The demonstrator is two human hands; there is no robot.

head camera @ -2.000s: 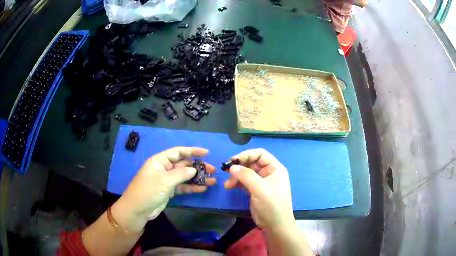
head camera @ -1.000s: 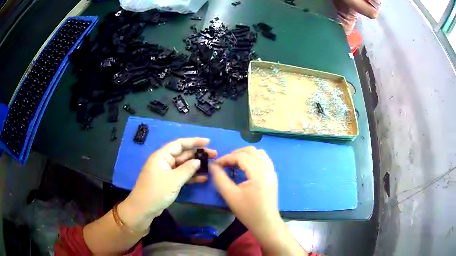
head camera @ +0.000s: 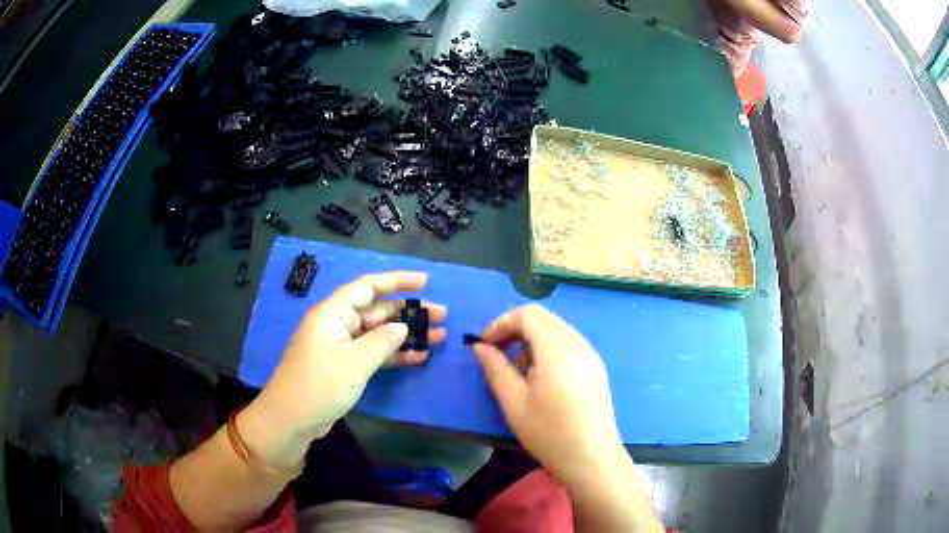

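Note:
My left hand [head camera: 354, 338] holds a black plastic housing [head camera: 414, 325] upright between thumb and fingers, above the blue sheet [head camera: 666, 359]. My right hand [head camera: 541, 375], a little to its right, pinches a small black piece [head camera: 472, 339] between thumb and forefinger. The two pieces are apart. One assembled black unit [head camera: 301, 274] lies at the upper left corner of the blue sheet. Whether the housing holds any metal part cannot be told.
Heaped black parts [head camera: 260, 125] lie beyond the sheet at left and centre. A tan tray [head camera: 614, 208] holds silvery bits and one dark piece. A filled sheet [head camera: 88, 172] stands at far left. A clear plastic bag [head camera: 359, 8] is at the far edge. Another person's hand [head camera: 768, 15] shows at upper right.
My right hand has come away from the housing to the right, its small black piece now showing at the fingertips. The view has shifted slightly. The unit on the sheet stays put.

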